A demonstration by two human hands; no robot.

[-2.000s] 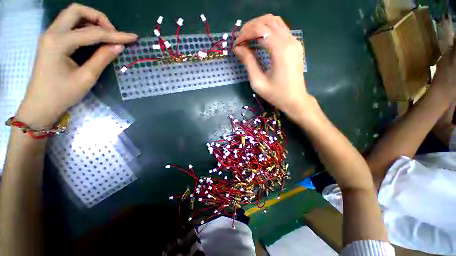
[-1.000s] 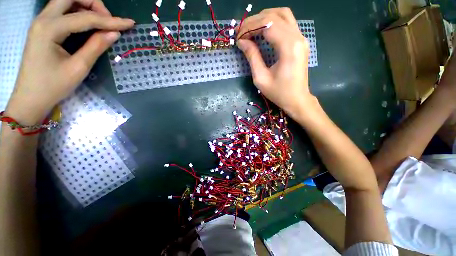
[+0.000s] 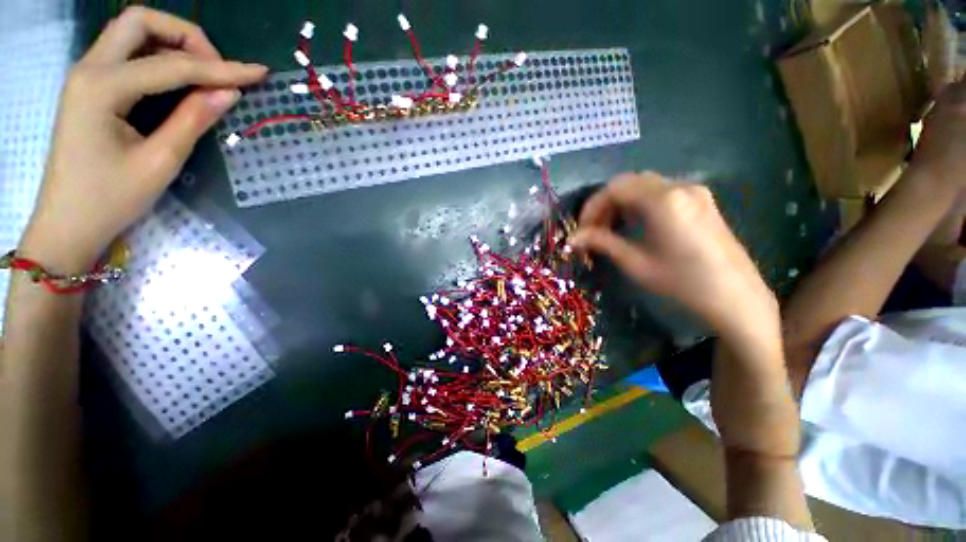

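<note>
A long dotted strip [image 3: 445,138] lies across the upper bench. A row of gold-coloured bodies [image 3: 408,109] sits on it, with red wires and white ends mostly sticking up and away. My left hand [image 3: 132,138] pinches the strip's upper left corner between thumb and index finger. A loose pile of wired components [image 3: 519,328] lies nearer me, below the strip. My right hand [image 3: 678,244] is at the pile's upper right edge, fingertips close together beside raised red wires. It is blurred, and whether it grips a piece is unclear.
Overlapping dotted sheets [image 3: 180,328] lie at left, with another pale sheet [image 3: 32,148] at the far left edge. A brown cardboard box [image 3: 853,101] stands upper right. Another person's forearm [image 3: 869,265] and white clothing [image 3: 890,423] are at right. A white-sleeved form [image 3: 477,498] is at the bottom.
My right hand has left the row on the strip and moved down to the pile. A wired component now lies at the row's right end. My left hand stays at the strip's corner.
</note>
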